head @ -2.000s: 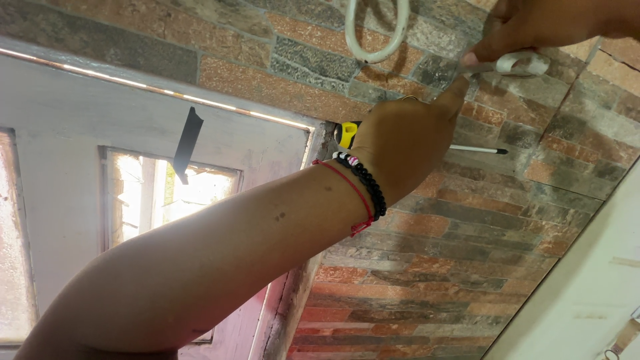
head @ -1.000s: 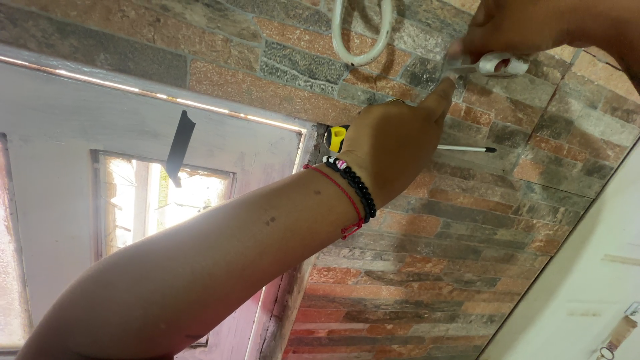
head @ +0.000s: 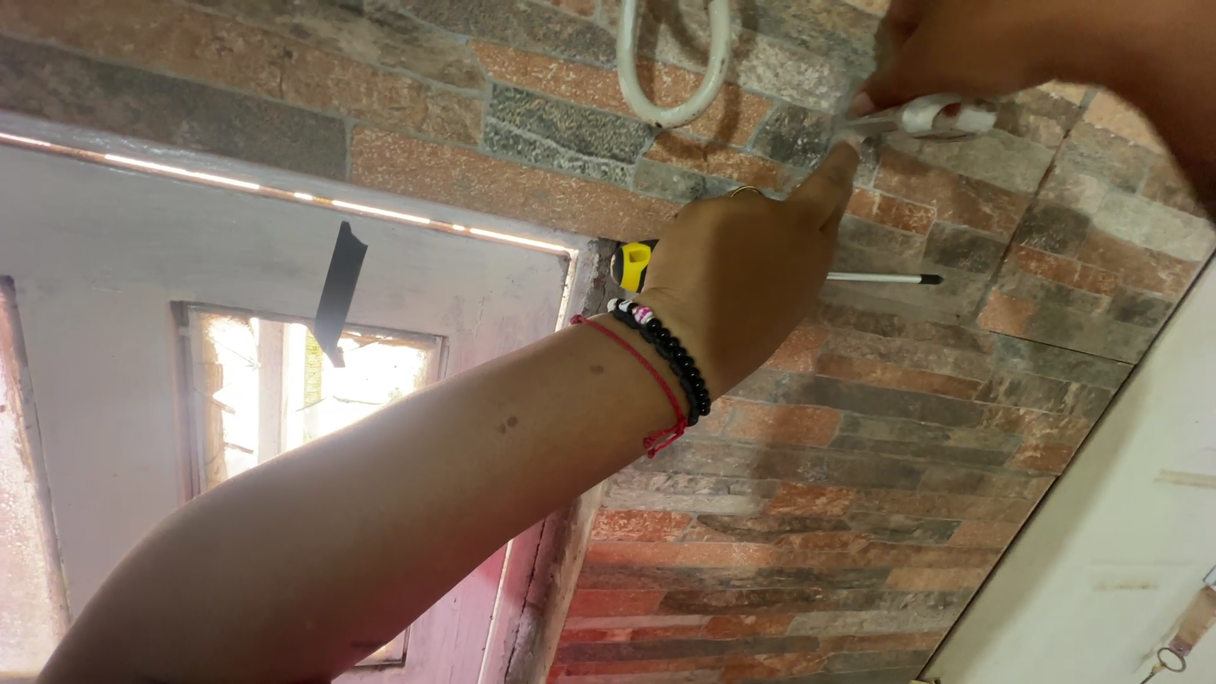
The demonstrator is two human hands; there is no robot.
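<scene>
My left hand (head: 750, 275), with beaded and red cord bracelets at its wrist, is closed around a screwdriver. The black and yellow handle (head: 634, 266) shows on one side of the fist and the pale shaft (head: 883, 277) with its dark tip on the other. An extended finger of this hand meets the near end of a small white fitting (head: 936, 118) against the stone-patterned wall. From the upper right, my right hand (head: 936, 47) has its fingertips at that same end. They are dark and blurred, so their grip is unclear.
A white loop of tube or cable (head: 670, 109) hangs against the tiled wall (head: 855, 456). To the left is a pale door (head: 114, 247) with bright panes and a strip of black tape (head: 340, 285). A pale panel (head: 1092, 570) borders the wall at lower right.
</scene>
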